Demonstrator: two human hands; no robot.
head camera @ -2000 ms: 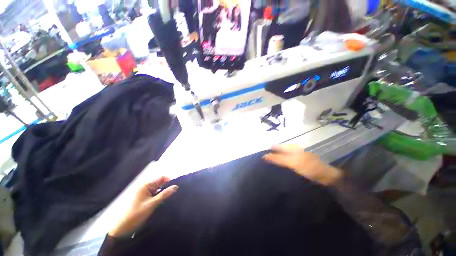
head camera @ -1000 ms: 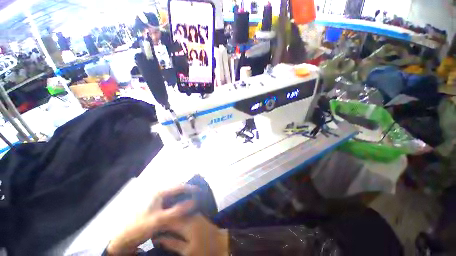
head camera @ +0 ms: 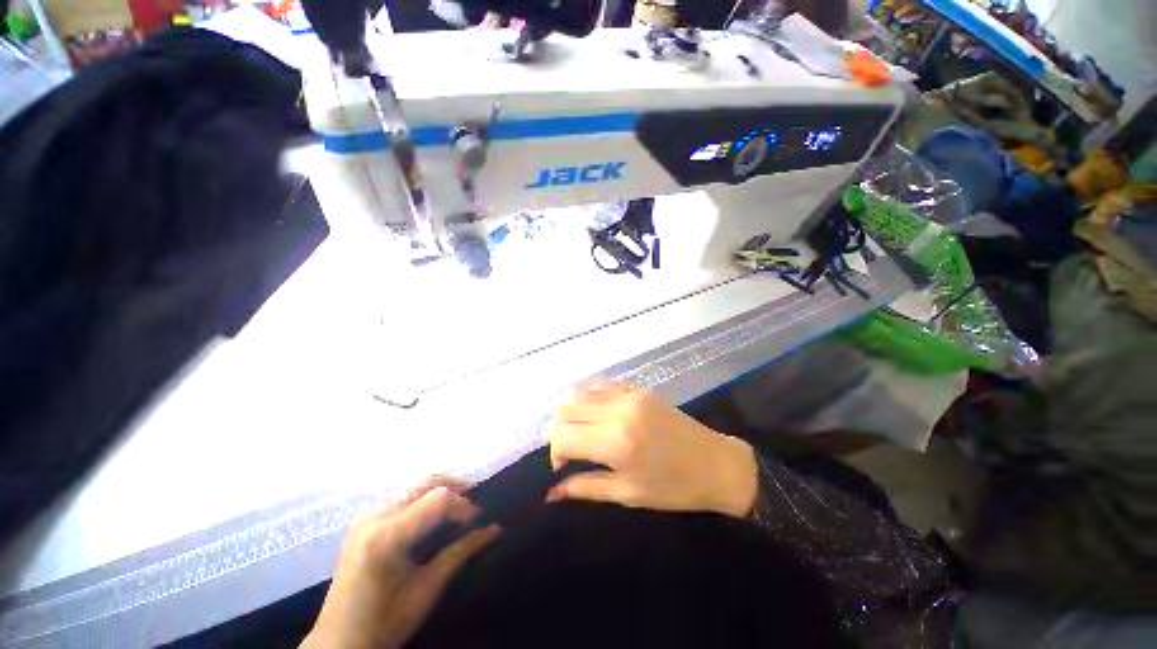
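A black garment piece (head camera: 609,577) hangs over the lap, its upper edge at the front edge of the white machine bed (head camera: 317,418). My left hand (head camera: 412,545) pinches this edge between thumb and fingers. My right hand (head camera: 647,450) grips the same edge a little to the right, fingers curled over the cloth. The white sewing machine (head camera: 508,140) stands behind, with its needle area (head camera: 472,247) brightly lit. No cloth shows under the needle. The lower part of the garment is cut off by the frame.
A large black garment pile (head camera: 127,241) lies left of the machine. Black-handled scissors or snips (head camera: 622,247) lie under the arm. Small tools (head camera: 774,257) lie at the bed's right end. A green basket (head camera: 926,247) with clear bags stands at the right, with heaped fabric beyond.
The view has moved closer to the machine. My hands, crossed together over bunched cloth a second ago, are now apart on the garment's edge. The phone has mostly left the view.
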